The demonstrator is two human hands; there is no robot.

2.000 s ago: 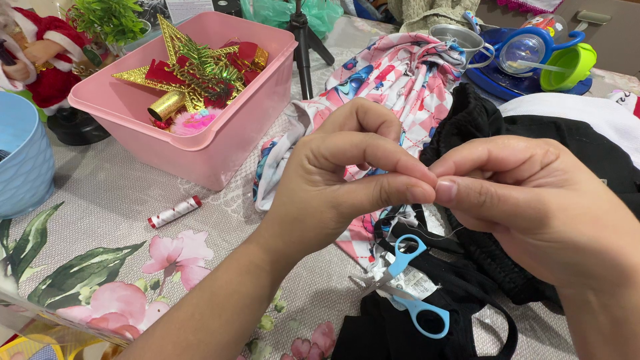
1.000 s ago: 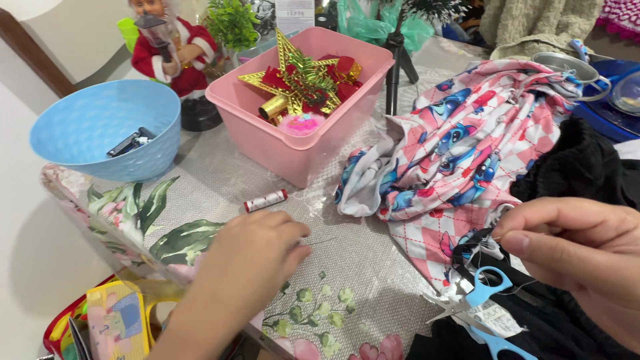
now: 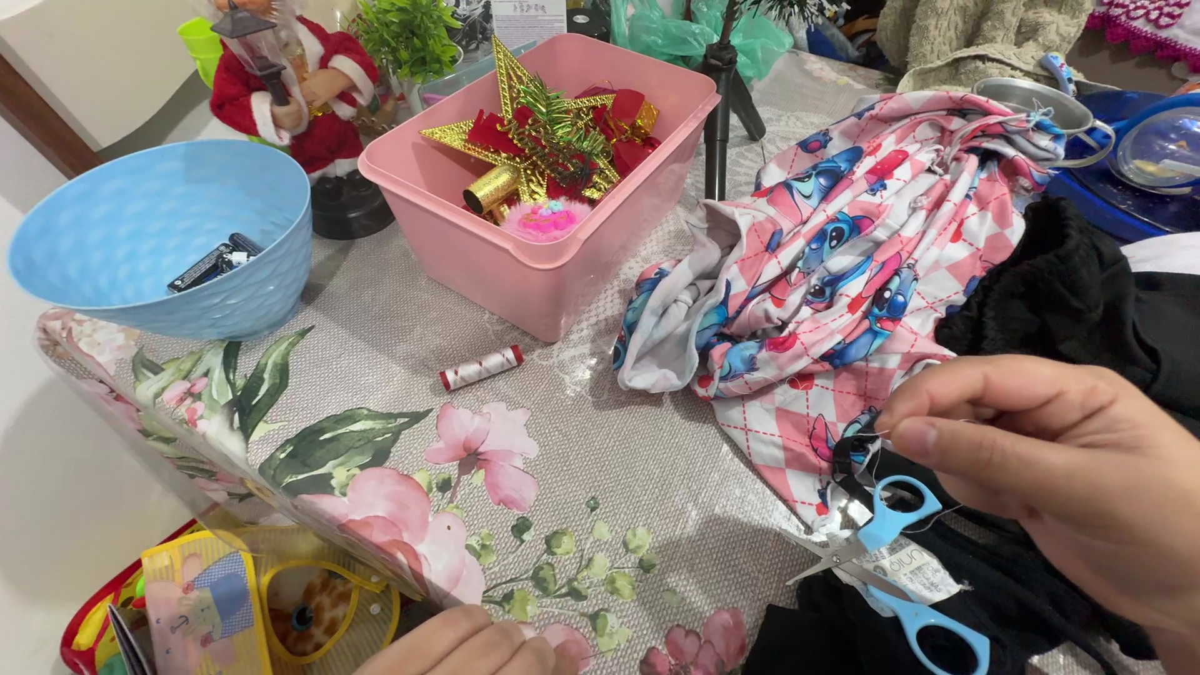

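Note:
My right hand (image 3: pixel 1059 478) pinches a fine thread (image 3: pixel 970 424) between thumb and forefinger, above black fabric (image 3: pixel 1041 609). Blue-handled scissors (image 3: pixel 900 562) lie partly spread on that fabric and a white tag (image 3: pixel 914 572), just below the hand. My left hand (image 3: pixel 469 647) is at the bottom edge by the table's rim; its fingertips are cut off, and whether it holds anything is hidden. A spool of white thread with red ends (image 3: pixel 481 367) lies on the floral tablecloth (image 3: pixel 581 469). Pink checkered cloth with blue cartoon figures (image 3: pixel 844 272) is bunched behind the right hand.
A pink plastic bin (image 3: pixel 534 281) holds gold and red ornaments. Left of it stand a light blue bowl (image 3: pixel 159 234) with batteries and a Santa figure (image 3: pixel 309 103). A black tripod leg (image 3: pixel 717 122), a metal cup (image 3: pixel 1041 112) and a blue plate (image 3: pixel 1144 202) are at the back. Bags hang lower left.
My hands were together two seconds ago; they are now apart. The left hand has moved from near the spool down to the bottom edge. The view has swung left since the first frame.

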